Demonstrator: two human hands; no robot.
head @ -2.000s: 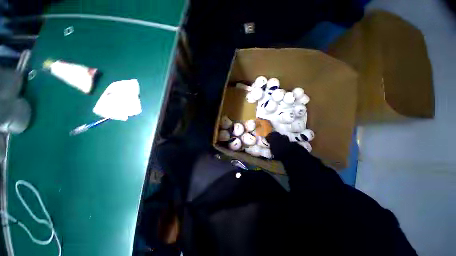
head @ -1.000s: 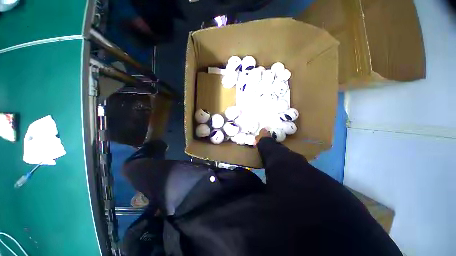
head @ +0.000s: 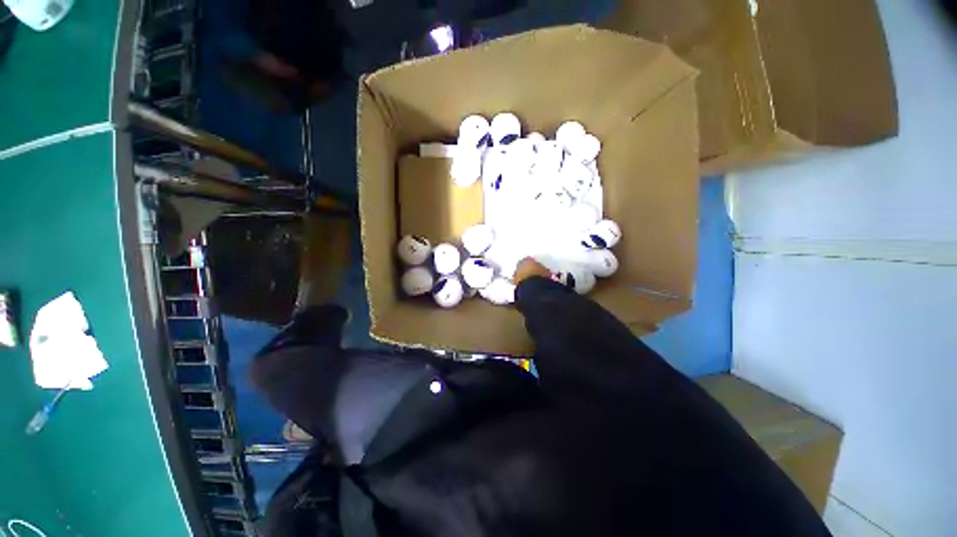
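Note:
An open brown cardboard box (head: 640, 199) stands in front of me with many white ball-shaped camera parts (head: 446, 259) in it. Some show dark patches; those in the middle are washed out by glare. My right hand (head: 528, 272) reaches into the near side of the box, among the balls. Only a small part of it shows beyond the dark sleeve, and its fingers and any grip cannot be made out. My left hand is not in view.
At left is the green bench (head: 63, 220) with a white cloth (head: 65, 341), a blue-handled tool (head: 47, 411) and a white camera (head: 40, 11). Another person's hand (head: 275, 69) shows blurred at upper left. More cardboard (head: 819, 73) stands upper right, another box (head: 782, 430) lower right.
The view has swung right, so the bench has moved left in the picture and the box is seen more from above. My right hand stays in the box, slightly nearer its near wall.

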